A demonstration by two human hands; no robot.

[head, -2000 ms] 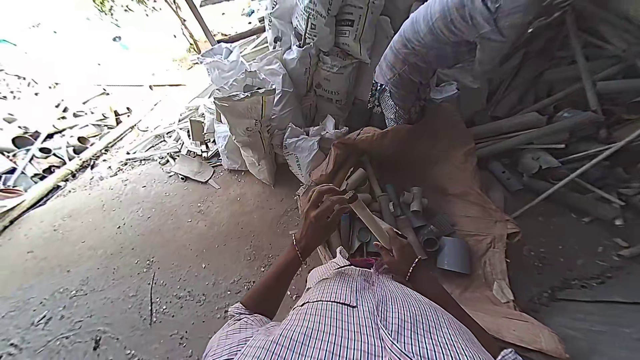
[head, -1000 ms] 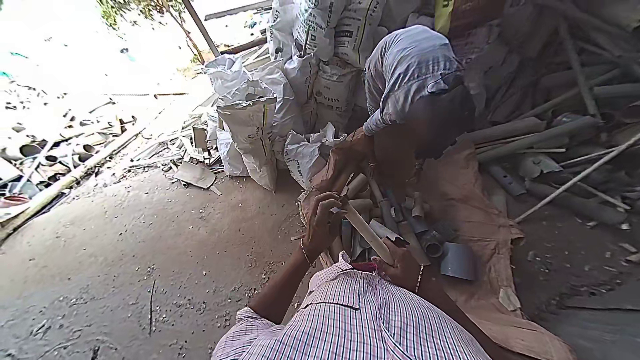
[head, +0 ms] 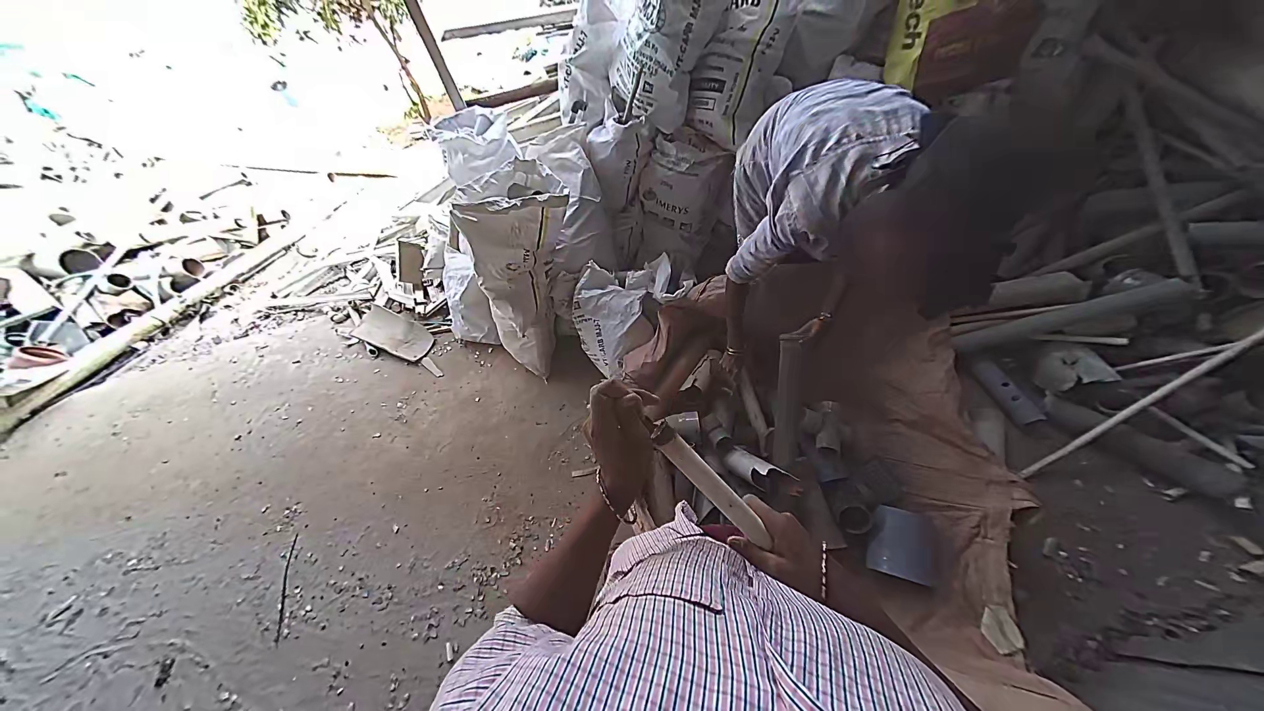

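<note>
A pale plastic pipe piece slants between my two hands. My right hand is closed around its lower end, close to my shirt. My left hand is at the upper end with its fingers bent; whether it grips the pipe or some small thing cannot be told. Beyond my hands lie grey pipe offcuts and fittings on a brown sheet, among them a short, wide grey pipe piece.
A co-worker in a light shirt bends over the pile, one hand near an upright grey pipe. White woven sacks stand behind. Long pipes lie at right, more pipe scrap at far left, and a flat broken piece on the ground.
The co-worker, at the upper edge two seconds ago, now leans over the pile with arms reaching down. The pale pipe stays between my hands at a slightly changed slant.
</note>
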